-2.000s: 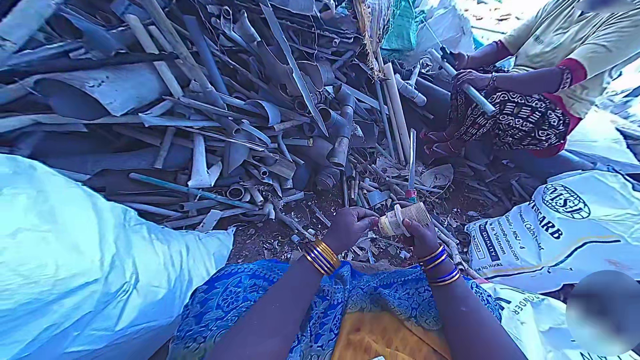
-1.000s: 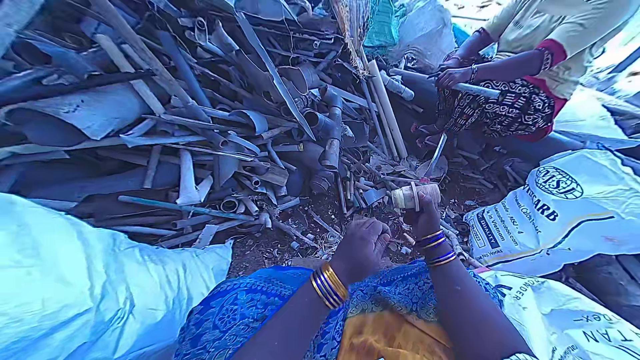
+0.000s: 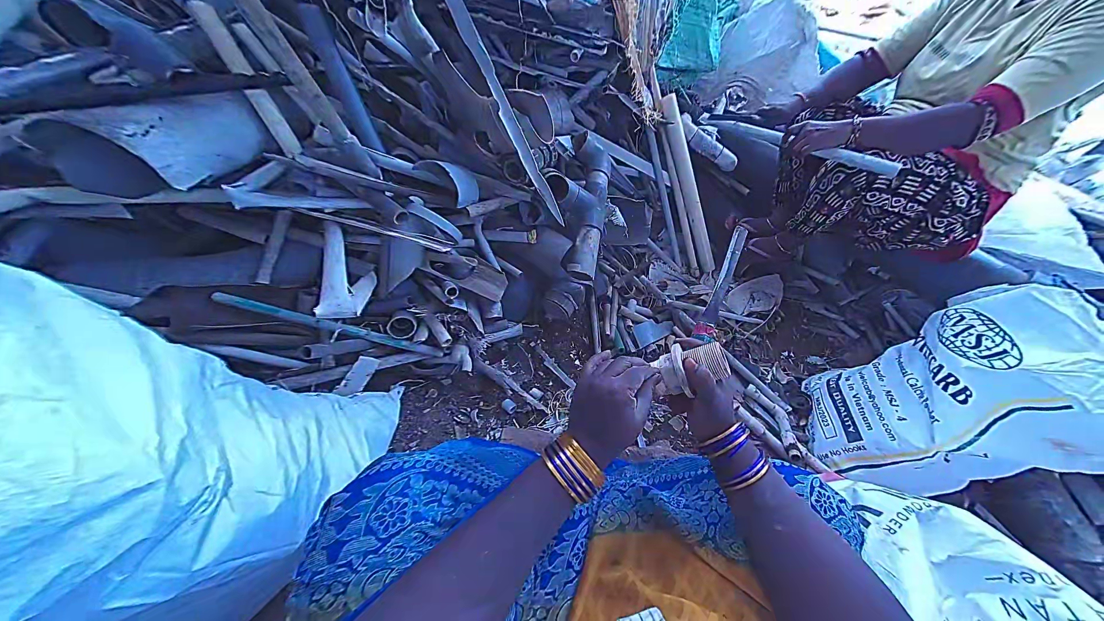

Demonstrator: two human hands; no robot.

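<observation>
A pale threaded plastic pipe fitting [image 3: 709, 359] with a round flange is held over my lap. My right hand [image 3: 709, 398] grips it from below, thumb against the flange. My left hand [image 3: 611, 398] is at the fitting's narrower left end, fingers curled; whether they close on it is hard to tell. Just beyond the fitting a long flat blade-like tool [image 3: 726, 274] with a red part at its lower end slants up and away; what holds its lower end is hidden. Bangles circle both my wrists.
A big heap of scrap pipes [image 3: 388, 216] fills the far and left side. White sacks stand at left [image 3: 172, 448] and right [image 3: 966, 388]. At upper right a seated person's hands [image 3: 819, 136] hold a grey pipe [image 3: 854, 160]. Pipe offcuts litter the ground [image 3: 466, 397].
One second ago my left hand was below and apart from the fitting; now it is up at the fitting's left end. My right hand has kept its hold.
</observation>
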